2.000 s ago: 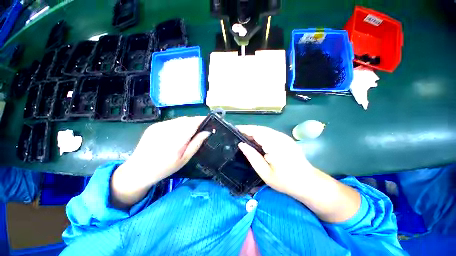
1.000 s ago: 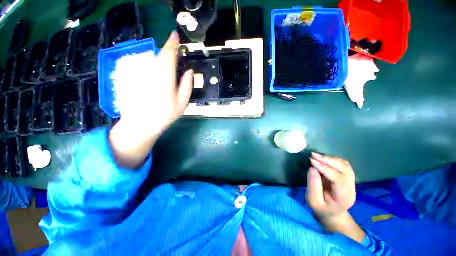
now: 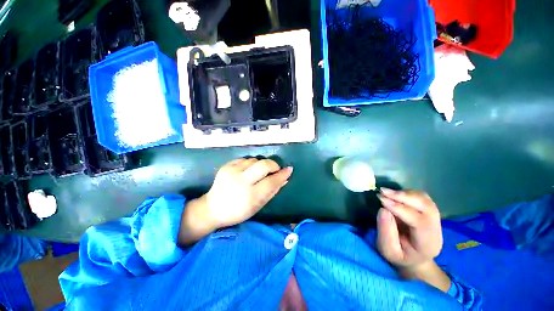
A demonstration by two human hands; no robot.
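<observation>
A black rectangular housing [image 3: 243,91] lies open side up in the white nest block [image 3: 308,136]. A small white piece and a pale round spot show inside it. My left hand [image 3: 246,188] rests on the bench in front of the block, fingers together, with nothing visible in it. My right hand [image 3: 410,228] is at the bench's front edge, right of the glue bottle [image 3: 356,175], which lies on the bench. Its thumb and fingertips are close together near the bottle's tip; whether they hold something small cannot be told.
The left blue bin [image 3: 164,91] holds white pieces. The right blue bin [image 3: 376,97] holds black loops. Beyond it are a red bin [image 3: 486,30] and a white tissue [image 3: 449,79]. Black housings [image 3: 64,124] stand in rows at left. A white wad [image 3: 41,203] lies near them. The press [image 3: 209,18] is behind the block.
The housing went from both hands into the nest block. My left hand has since drawn back from the press to the bench front. My right hand moved right, beside the bottle. The view has shifted.
</observation>
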